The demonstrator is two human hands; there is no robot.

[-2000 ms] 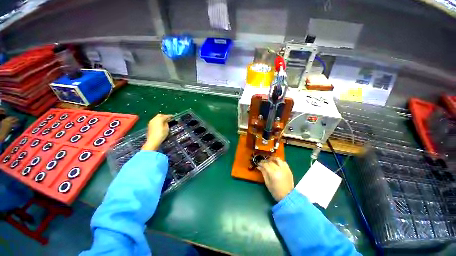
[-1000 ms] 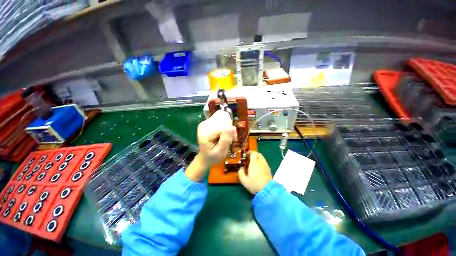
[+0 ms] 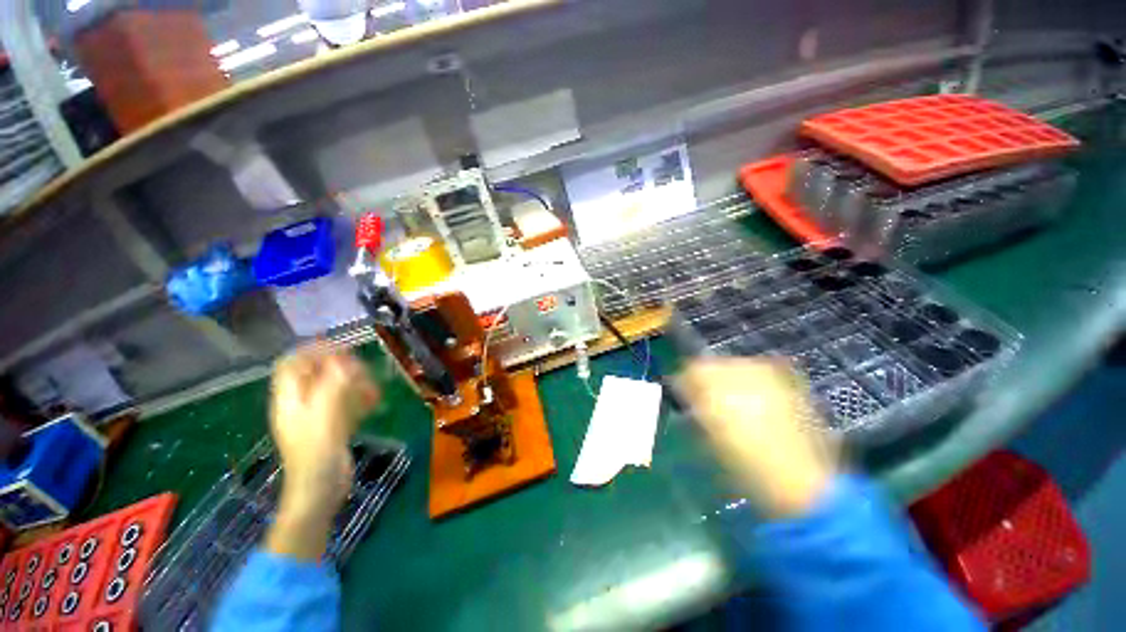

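The hand-lever press [image 3: 525,438] stands on its orange-brown base, its lever raised with the red grip [image 3: 368,232] free of any hand. I cannot make out a part in its dark nest. My left hand [image 3: 319,420] is blurred, left of the press and above the left blister tray [image 3: 222,543]. My right hand [image 3: 759,426] is blurred at the near left edge of the right blister trays [image 3: 864,358], which hold dark discs in some pockets. I cannot tell whether either hand holds anything.
A white paper [image 3: 620,430] lies right of the press. The control box [image 3: 552,303] and yellow roll [image 3: 417,263] are behind it. A red tray with rings [image 3: 93,556] is far left. A red carrier [image 3: 945,133] tops trays at back right. A red perforated stool [image 3: 1006,537] stands below the bench.
My left hand has left the press lever, which is now raised. My right hand has moved from the nest to the right trays. The view has turned right.
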